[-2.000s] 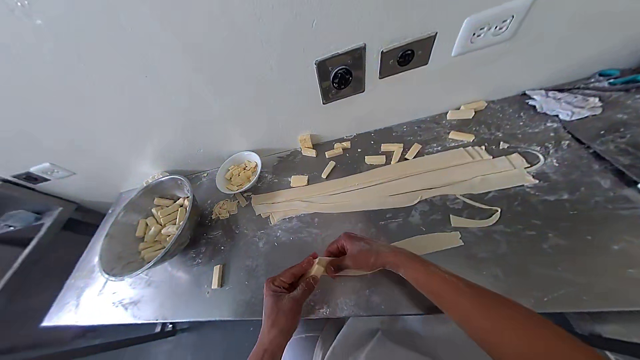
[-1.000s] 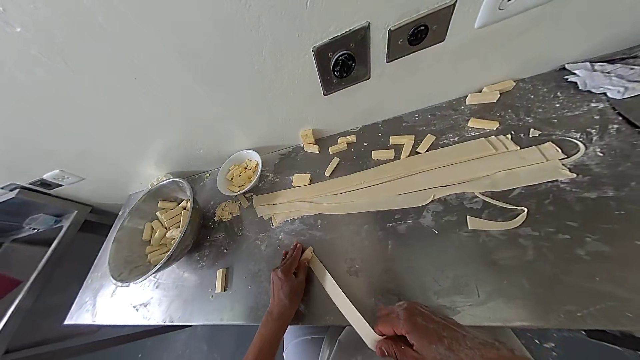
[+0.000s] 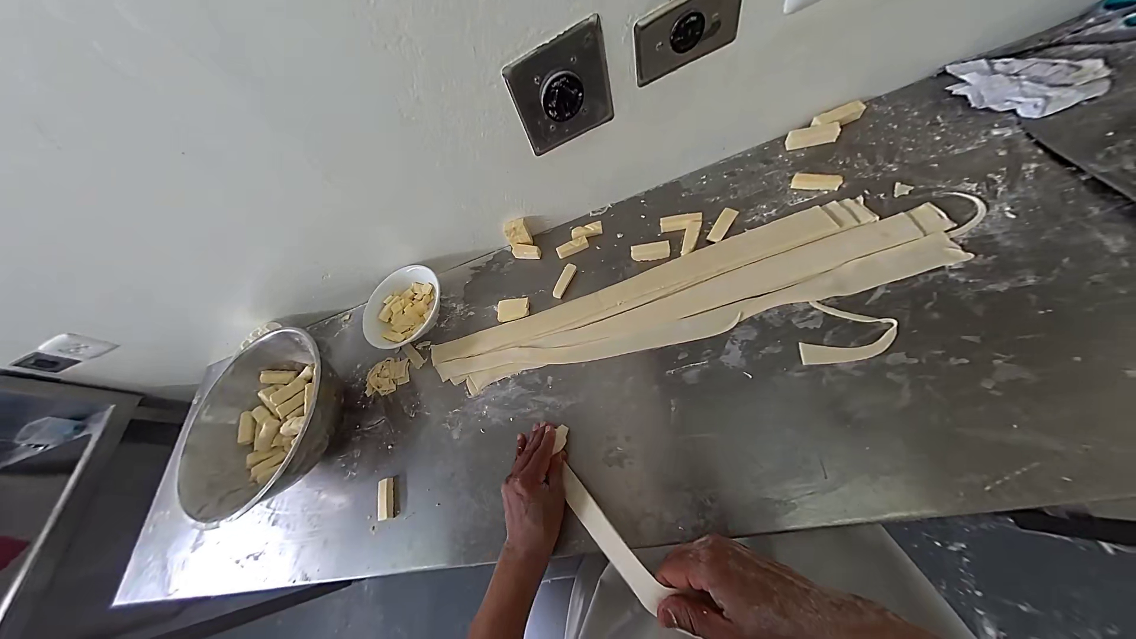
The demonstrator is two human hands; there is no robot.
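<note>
My left hand (image 3: 534,488) presses down on one end of a dough strip (image 3: 608,537) at the steel table, with a pale piece (image 3: 560,438) showing at its fingertips. From there the strip slants down over the table's front edge to my right hand (image 3: 719,586), which pinches it between thumb and fingers. Beyond both hands lie long overlapping dough strips (image 3: 674,302). A thin curled dough offcut (image 3: 843,353) lies to their right. Several cheese-like sticks (image 3: 650,251) are scattered behind the strips, and a single stick (image 3: 386,499) lies left of my left hand.
On the left a metal bowl (image 3: 197,444) holds several pale sticks. Beside it stand a small white bowl (image 3: 369,306) of cut pieces and a heap of scraps (image 3: 388,377). A crumpled cloth (image 3: 1029,84) lies at the far right. Wall outlets (image 3: 562,95) sit behind the table.
Two seconds ago both hands were together on the table around a pale piece. My right hand has since moved toward me, and the strip now stretches between the hands. The view has shifted.
</note>
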